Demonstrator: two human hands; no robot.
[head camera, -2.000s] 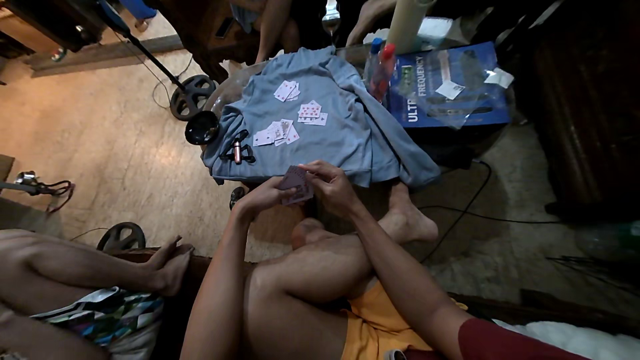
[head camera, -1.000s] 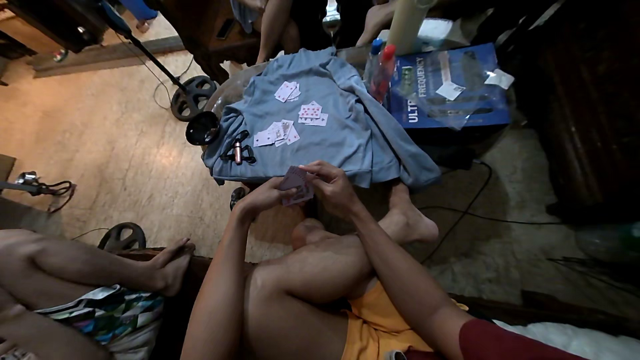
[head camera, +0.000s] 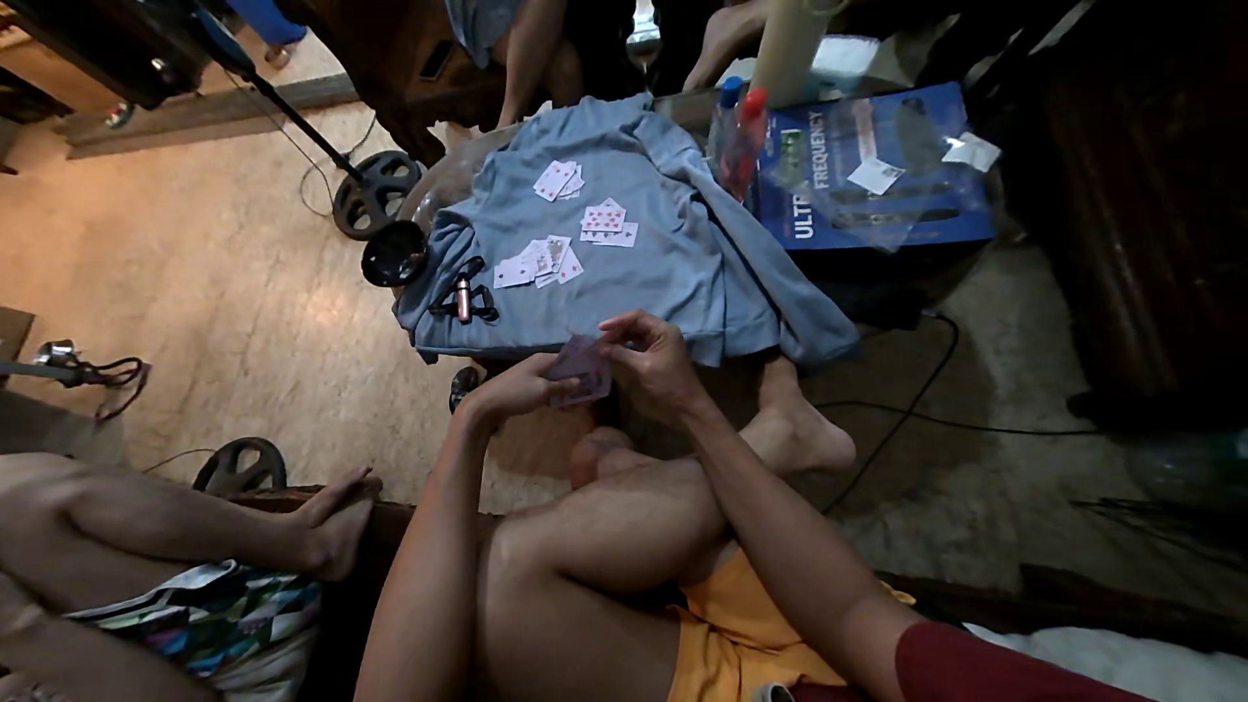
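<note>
Several playing cards (head camera: 585, 372) are fanned in my left hand (head camera: 519, 387), just in front of the table's near edge. The fingertips of my right hand (head camera: 651, 353) pinch the upper right edge of that fan. Beyond them a blue-grey long-sleeved garment (head camera: 624, 283) covers the table. On it lie three loose groups of face-up cards: one at the back (head camera: 558, 181), one in the middle (head camera: 606, 224) and one at the left (head camera: 538, 263). A small dark device with a metallic tube (head camera: 463, 298) rests left of the nearest group.
A black bowl (head camera: 395, 253) sits at the table's left edge. Bottles with a red cap (head camera: 749, 146) and a blue cap (head camera: 726, 117) stand beside a blue box (head camera: 877, 175) at the right. Other people's bare legs show at the left (head camera: 175, 517) and across the table (head camera: 533, 58). Cables cross the floor.
</note>
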